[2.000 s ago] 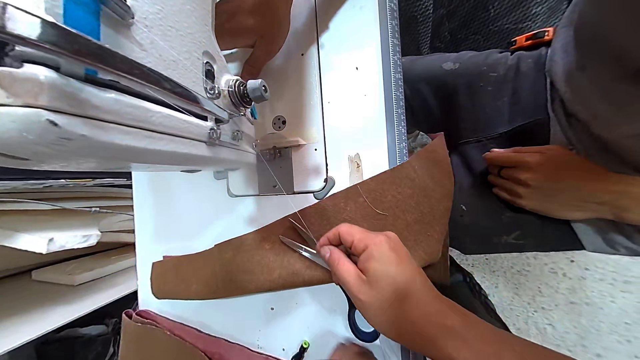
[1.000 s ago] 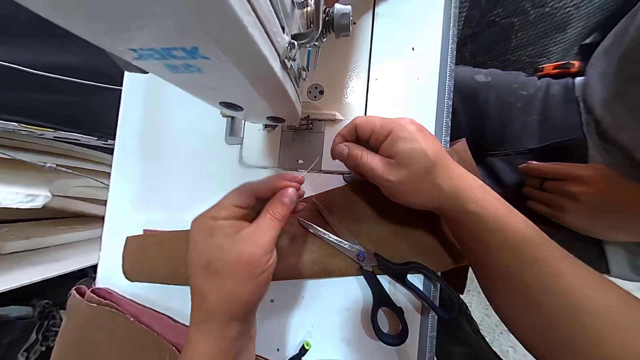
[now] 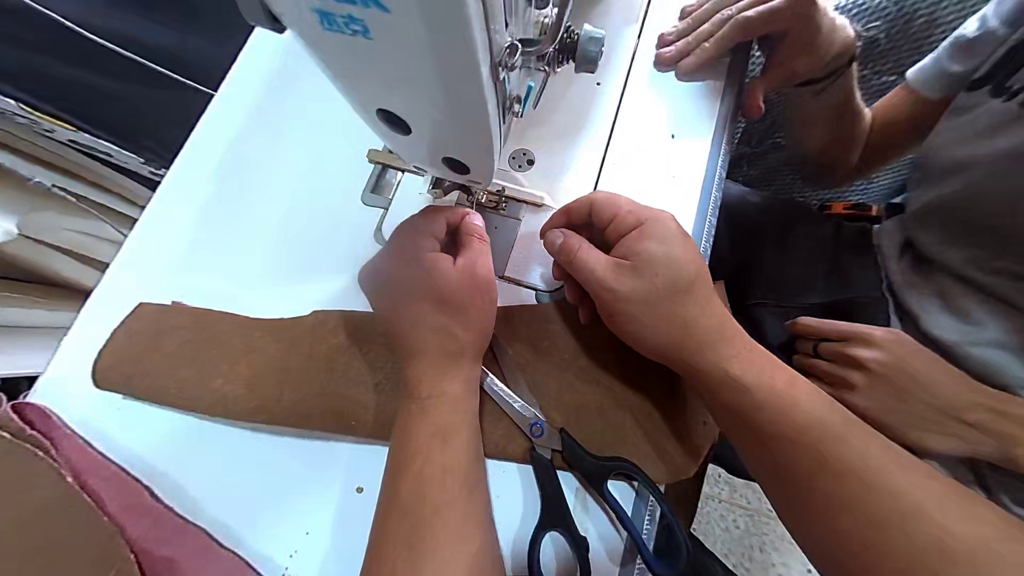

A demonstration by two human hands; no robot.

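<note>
My left hand is at the needle area of a white sewing machine, thumb and forefinger pinched together just under the needle clamp; any thread between them is too fine to make out. To its right, my right hand hovers by the metal needle plate, thumb against curled fingers, and whatever it may pinch cannot be seen. Below both hands a brown leather-like piece lies across the white table. Scissors with dark handles rest on it, blades slightly apart and partly hidden by my left forearm.
Another person's hand rests on the table's right edge, beside a ruler strip; a hand with a ring lies on that person's lap. Brown and dark pink pieces are at lower left. Stacked pale material stands at left.
Two seconds ago my right hand held the scissors; they now lie on the brown piece. My left hand has moved up to the needle. Another person's hand has come onto the table edge.
</note>
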